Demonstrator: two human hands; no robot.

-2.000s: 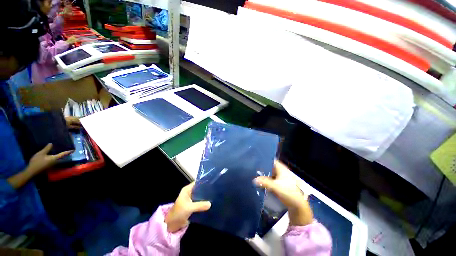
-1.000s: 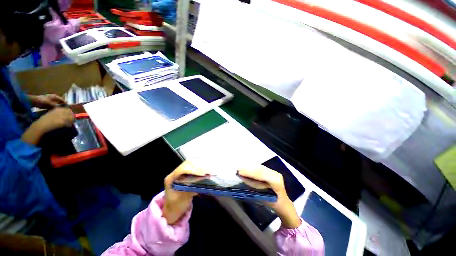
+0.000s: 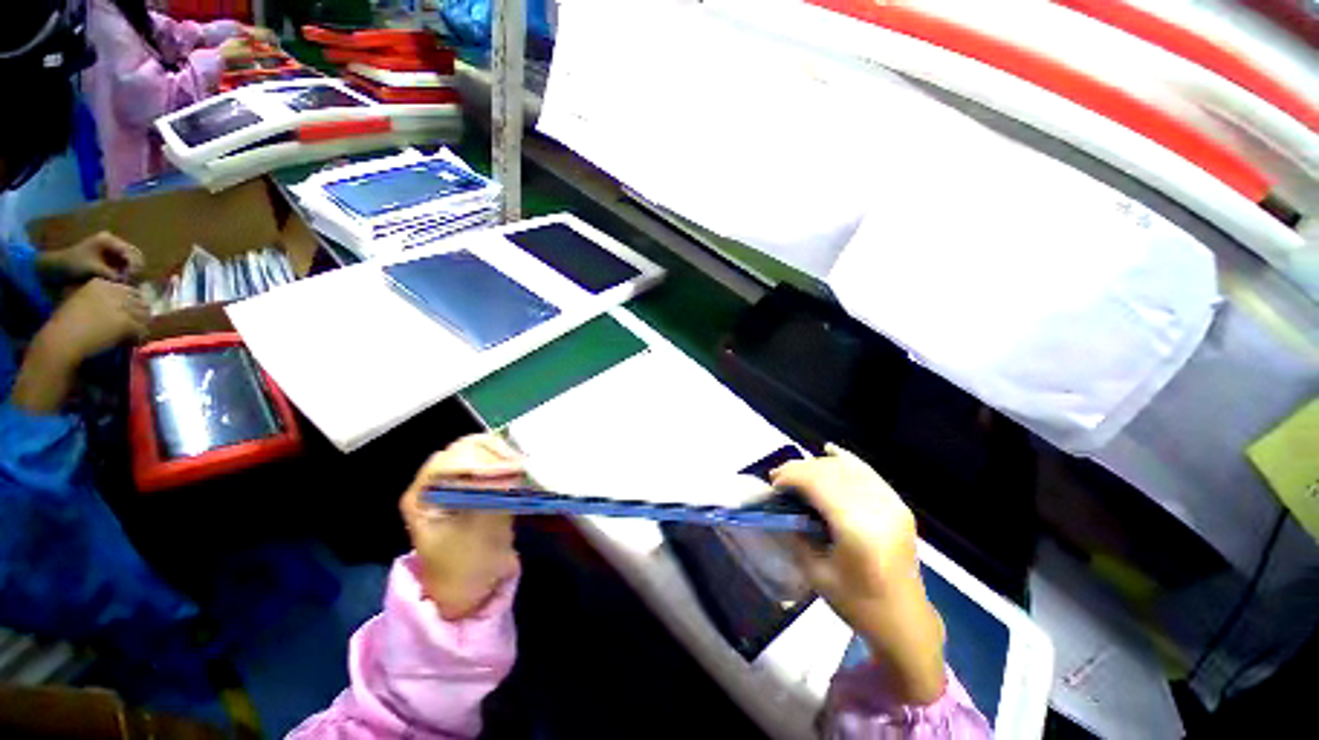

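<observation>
A tablet (image 3: 629, 509) is held edge-on between both hands, so its thin blue edge faces me and its faces are nearly hidden. My left hand (image 3: 466, 528) grips its left end. My right hand (image 3: 865, 557) grips its right end. Below and behind it lies a white foam tray (image 3: 658, 405). A dark tablet (image 3: 738, 578) lies in the tray beneath the held one, and a dark blue tablet (image 3: 966, 636) lies at its right end, partly covered by my right arm.
Another foam tray (image 3: 333, 354) with two tablets is at left. A stack of white sheets (image 3: 391, 203) stands behind it. A neighbouring worker's hands are near a cardboard box (image 3: 239, 217) and a red holder (image 3: 217, 460). White paper (image 3: 1013, 275) hangs from the shelf.
The tablet has turned from showing its blue back to edge-on and is now nearly level. The neighbour's hands have moved off the red holder, uncovering the tablet in it.
</observation>
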